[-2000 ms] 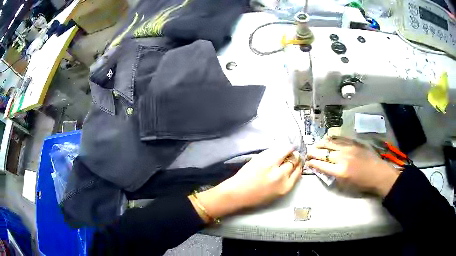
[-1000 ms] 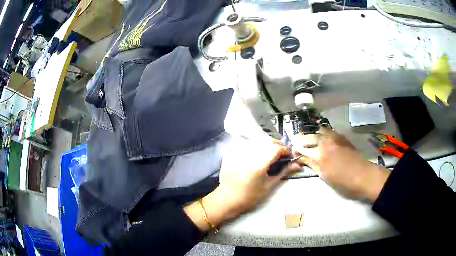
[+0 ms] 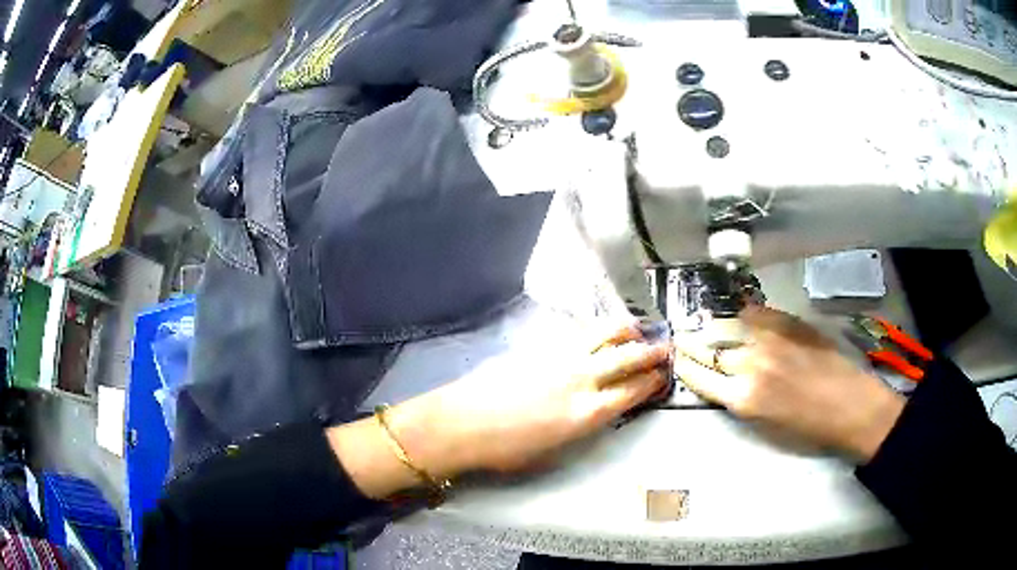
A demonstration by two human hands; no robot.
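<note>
A dark denim garment [image 3: 418, 223] lies on the left of the machine table, with a sleeve folded across it and its paler inside showing below. My left hand [image 3: 558, 390] grips the garment's dark edge at the needle area, fingertips on the cloth. My right hand [image 3: 792, 373] is just right of the presser foot area [image 3: 697, 292], fingers bent and pointing left at the same spot. Whether its fingertips hold cloth or a label is hidden. The white sewing machine head [image 3: 825, 145] stands above both hands.
Orange-red snips [image 3: 898, 347] lie right of my right hand. A small white block [image 3: 844, 274] and a dark flat rectangle [image 3: 939, 296] lie behind them. A blue crate [image 3: 151, 429] stands left of the table. Another dark garment with yellow-green embroidery [image 3: 312, 61] lies at the back.
The white label seen by my right fingers two seconds ago no longer shows. My left hand has its fingers flatter over the cloth edge. The view has shifted.
</note>
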